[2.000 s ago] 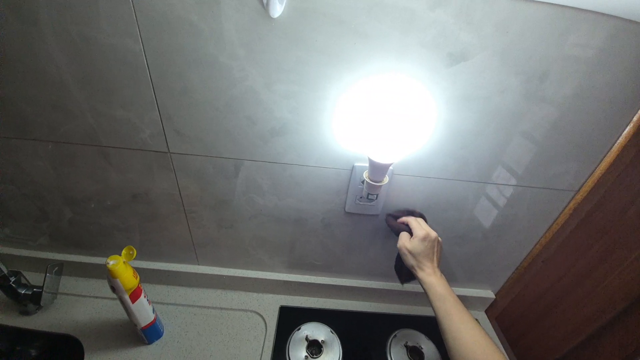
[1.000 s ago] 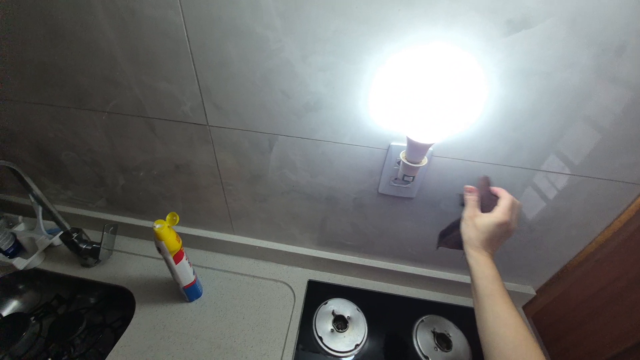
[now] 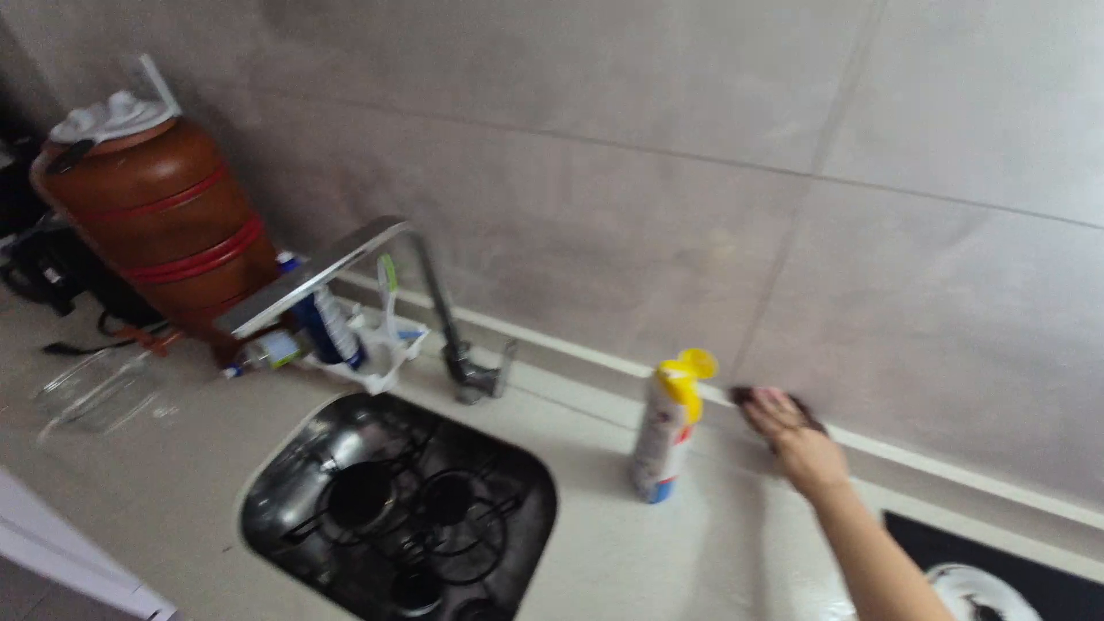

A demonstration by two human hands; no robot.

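Note:
My right hand (image 3: 798, 440) presses a dark cloth (image 3: 811, 416) against the low ledge where the tiled wall (image 3: 604, 224) meets the countertop (image 3: 621, 561). Most of the cloth is hidden under the fingers. Just left of the hand a cleaner bottle (image 3: 666, 440) stands upright on the counter, its yellow flip cap open, its body white, red and blue. My left hand is out of view.
A steel sink (image 3: 397, 509) holds black burner grates and caps. Behind it rise a faucet (image 3: 431, 293) and a white caddy (image 3: 379, 366) with bottles and a brush. A clay water filter (image 3: 164, 216) and glass dish (image 3: 99, 392) are at left, a cooktop (image 3: 992, 569) at lower right.
My right hand, with the dark cloth, has gone from the wall beside the lit bulb down to the ledge by the bottle. The view has swung left.

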